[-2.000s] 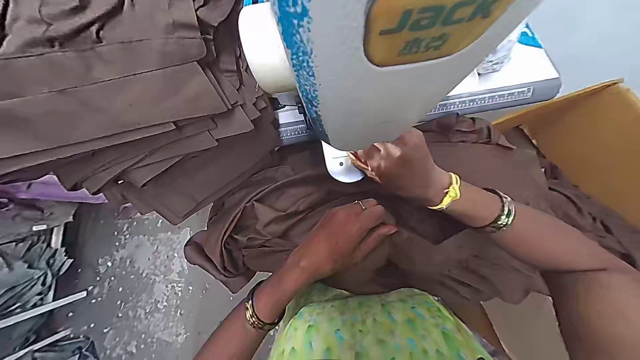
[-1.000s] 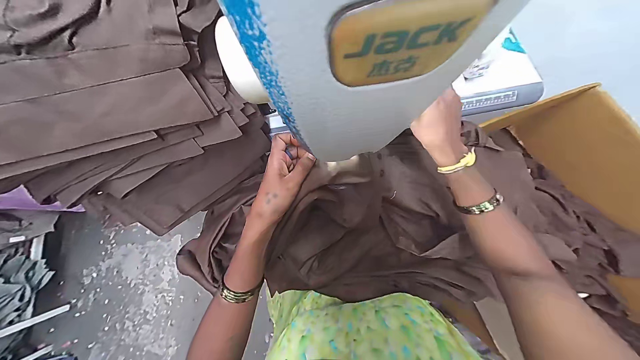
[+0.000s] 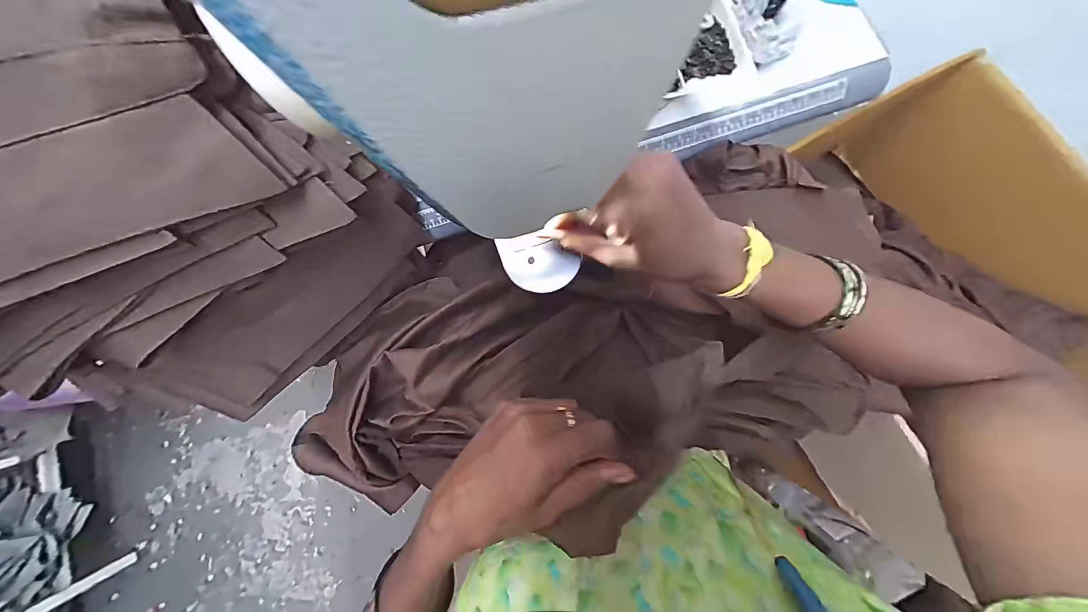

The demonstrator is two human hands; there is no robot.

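Note:
Brown fabric [image 3: 408, 365] lies bunched beneath the head of a Jack sewing machine [image 3: 510, 110] and spreads toward the lap. My left hand [image 3: 527, 476], a ring on one finger, grips the near part of this fabric, low in the middle. Close under the machine head, my right hand [image 3: 663, 225] has its fingers pinched together beside a round white plate [image 3: 540, 265]; what lies between the fingertips is too blurred to tell. The needle area is hidden behind the machine head.
Cut brown fabric pieces [image 3: 127, 187] are stacked at the left. A cardboard box [image 3: 960, 170] stands at the right with more brown cloth by it. The machine bed with a printed ruler [image 3: 765, 106] runs behind. Grey cloth pieces [image 3: 42, 544] lie lower left.
My left hand has come down from beside the machine head to the near fabric. My right hand has moved left to the white plate, which was out of sight one second ago.

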